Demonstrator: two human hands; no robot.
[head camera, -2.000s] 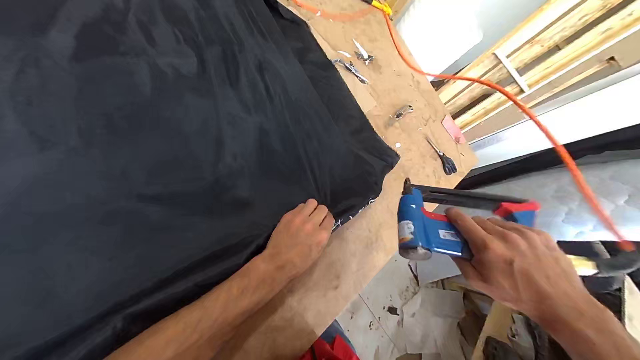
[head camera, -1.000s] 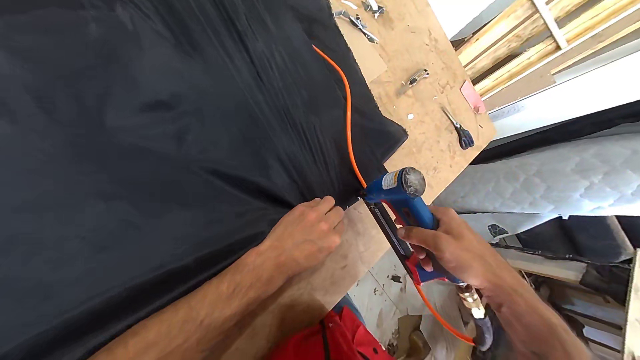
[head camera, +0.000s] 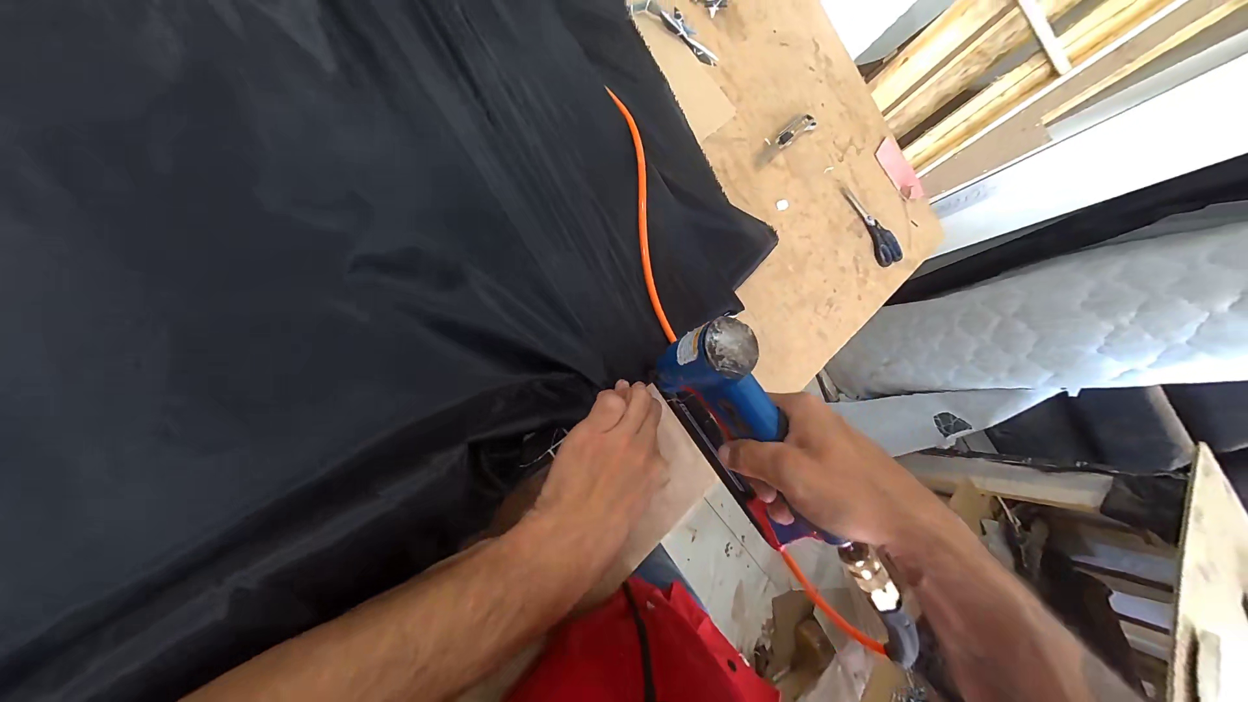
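Observation:
My right hand grips a blue pneumatic staple gun with a black magazine and red parts. Its nose meets the edge of the black fabric, right beside the fingertips of my left hand. Those fingers press or pinch the fabric edge, which bunches into folds there; whether cloth is held between them is hidden. An orange air hose lies over the fabric, and a piece of it also shows below the gun, by the metal coupling at its handle.
On the wooden tabletop lie scissors, a metal tool, pliers-like tools and a pink piece. Quilted white material and timber stand right. Scraps litter the floor.
The staple gun has turned and moved left from beyond the tabletop to the fabric edge. My left hand stays at the edge, where the cloth is now bunched. The hose now lies across the fabric.

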